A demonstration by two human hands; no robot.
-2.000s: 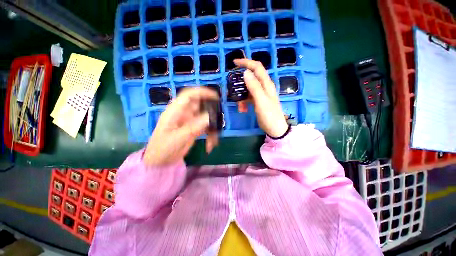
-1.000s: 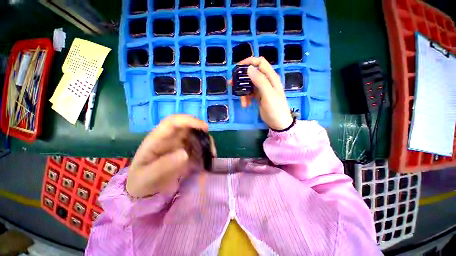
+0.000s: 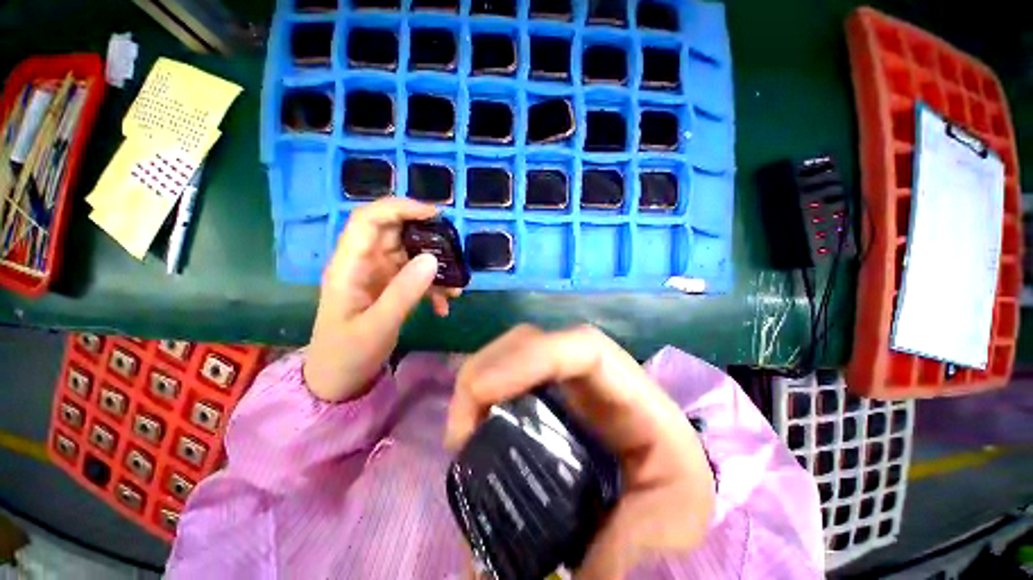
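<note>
My left hand (image 3: 374, 278) holds a watch head (image 3: 437, 252) with a dark reddish screen over the front row of the blue foam tray (image 3: 306, 252). My right hand (image 3: 612, 419) is close to the camera, low in front of my chest, and holds another watch head (image 3: 527, 487). Its dark screen shows blurred rows of white text. The blue tray holds many watch heads with dark screens. One sits in the front row (image 3: 491, 250), just right of my left hand. A small white slip (image 3: 686, 284) lies at the tray's front right edge.
At left are a red bin of sticks (image 3: 88, 113), yellow sticker sheets (image 3: 147, 170) and a marker pen (image 3: 181, 227). At right are a black power box (image 3: 818, 210), a red foam tray (image 3: 878, 227) and a clipboard (image 3: 949, 244). Red (image 3: 164, 414) and white (image 3: 844, 453) trays are below the bench.
My left hand has moved forward to the tray's front row with its watch head. My right hand has come back from the tray towards my chest, still holding one. The pocket it covered shows a watch head.
</note>
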